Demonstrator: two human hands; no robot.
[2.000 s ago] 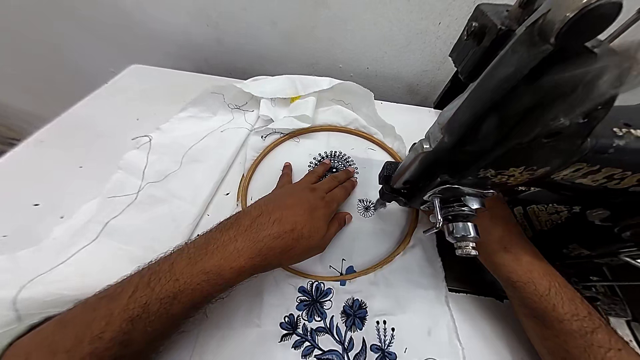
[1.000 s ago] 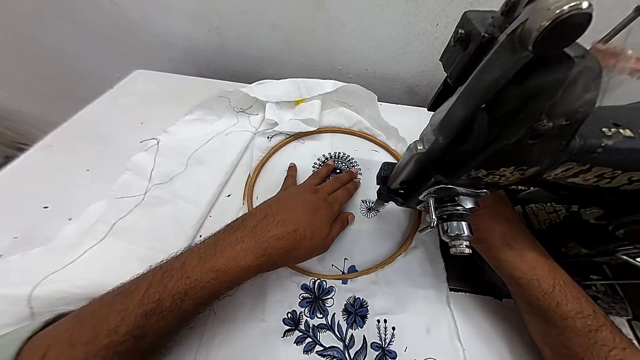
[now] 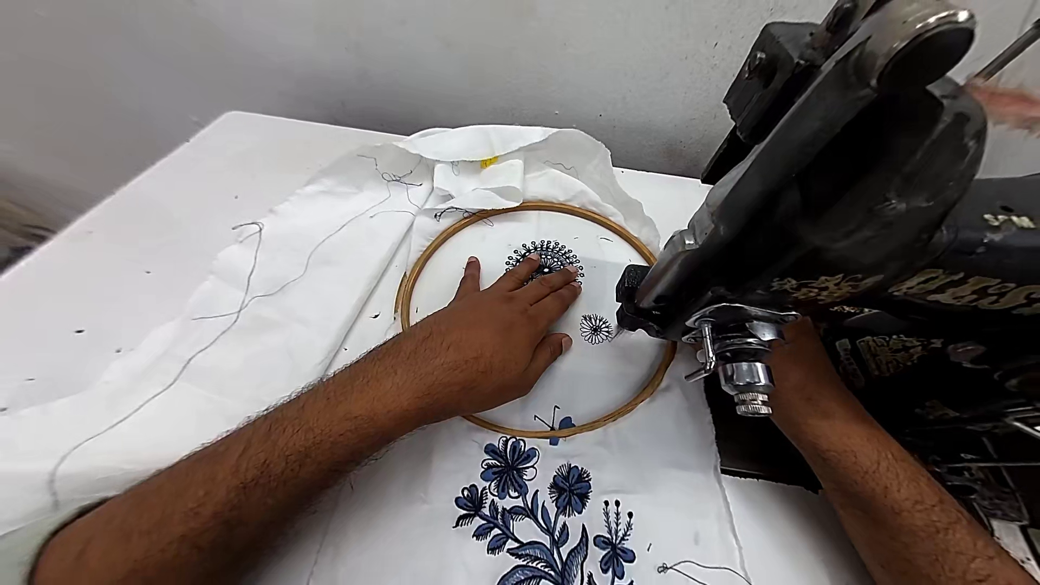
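Note:
A wooden embroidery hoop (image 3: 626, 418) frames white fabric (image 3: 455, 504) beneath the head of a black sewing machine (image 3: 821, 187). My left hand (image 3: 504, 337) lies flat inside the hoop, fingers spread, its fingertips over a round black embroidered motif (image 3: 544, 253). Just right of that hand is a small black stitched flower (image 3: 595, 328), close to the machine's needle area. My right hand (image 3: 792, 357) reaches behind the chrome thread tensioner (image 3: 746, 378) at the hoop's right side; its fingers are hidden. Blue embroidered flowers (image 3: 508, 469) and a small blue butterfly motif (image 3: 556, 424) decorate the cloth.
The fabric spreads across a white table (image 3: 244, 138), with bunched cloth (image 3: 520, 146) behind the hoop. Loose dark thread (image 3: 175, 378) trails over its left part. A grey wall (image 3: 487, 65) stands behind the table. The machine's body fills the right side.

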